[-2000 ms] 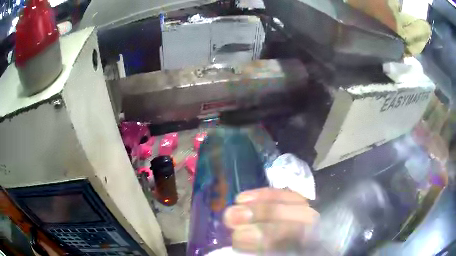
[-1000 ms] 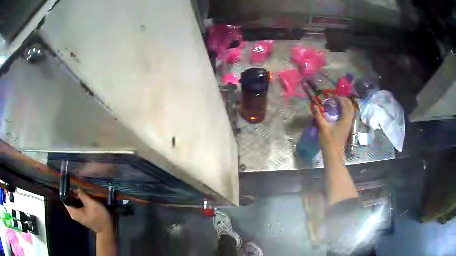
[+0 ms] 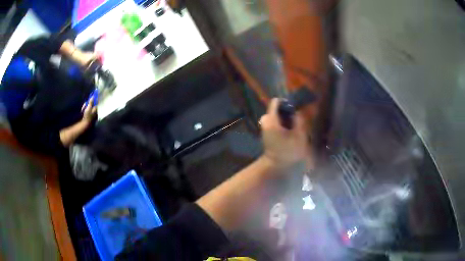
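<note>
My left hand [image 3: 285, 135] is closed around the black handle [image 3: 287, 113] of the orange-framed machine door [image 3: 298, 46]. The arm comes up from the bottom centre in a dark sleeve. The hand and the door frame are motion-blurred. My right hand is not in view.
A blue crate [image 3: 94, 219] with metal pieces lies at the lower left. At the upper left, a person [image 3: 41, 97] holds a blue-handled tool [image 3: 92, 97] at a white table [image 3: 178, 30] with dark metal blocks, pink parts and a green item. A dark machine panel [image 3: 367, 137] stands right, blurred.
The view has swung left, away from the ledge with the pink parts and brown bottle. My left hand, at the door handle before, now shows near the centre. My right hand has left the view.
</note>
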